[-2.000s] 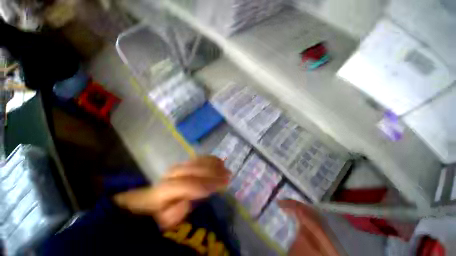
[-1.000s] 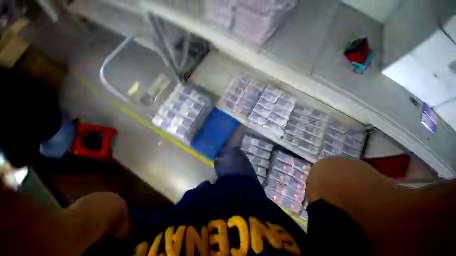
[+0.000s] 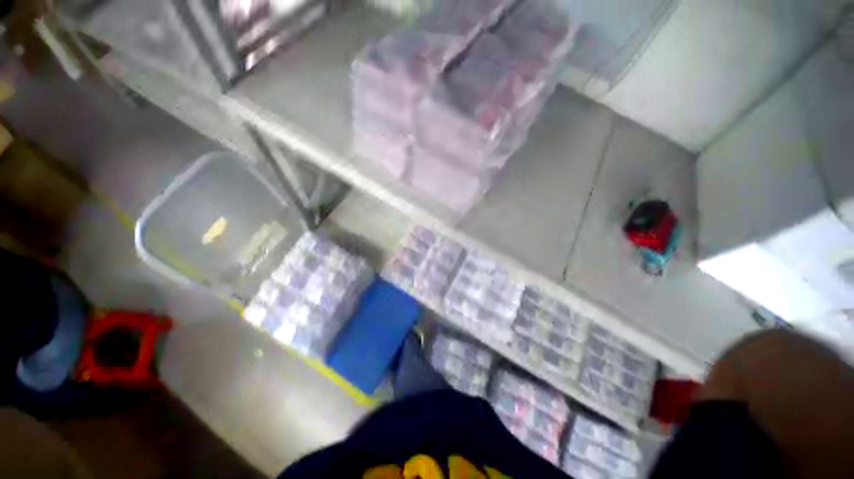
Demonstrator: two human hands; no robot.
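Note:
Neither hand shows. A blurred bare part of my right arm with a dark sleeve is at the lower right, and a small brownish patch, perhaps my left arm, is at the lower left corner. A tall tray stack (image 3: 431, 122) with pinkish bagged products stands on the grey shelf (image 3: 534, 196). Lower down, a tray stack (image 3: 309, 290) stands beside a blue mat (image 3: 375, 332). A row of trays (image 3: 482, 295) of bagged products lies under the shelf edge, with more tray stacks (image 3: 529, 407) in front.
A red-black and teal item (image 3: 653, 234) lies on the shelf near white boxes (image 3: 777, 267). A pale trolley handle (image 3: 154, 201) rises above the floor by the yellow line. A red stool (image 3: 122, 348) is at left beside a person's leg. My foot is beside the blue mat.
The view has swung towards the shelf, and its pinkish tray stack now shows more fully. Both hands showed two seconds ago; now they are out of view.

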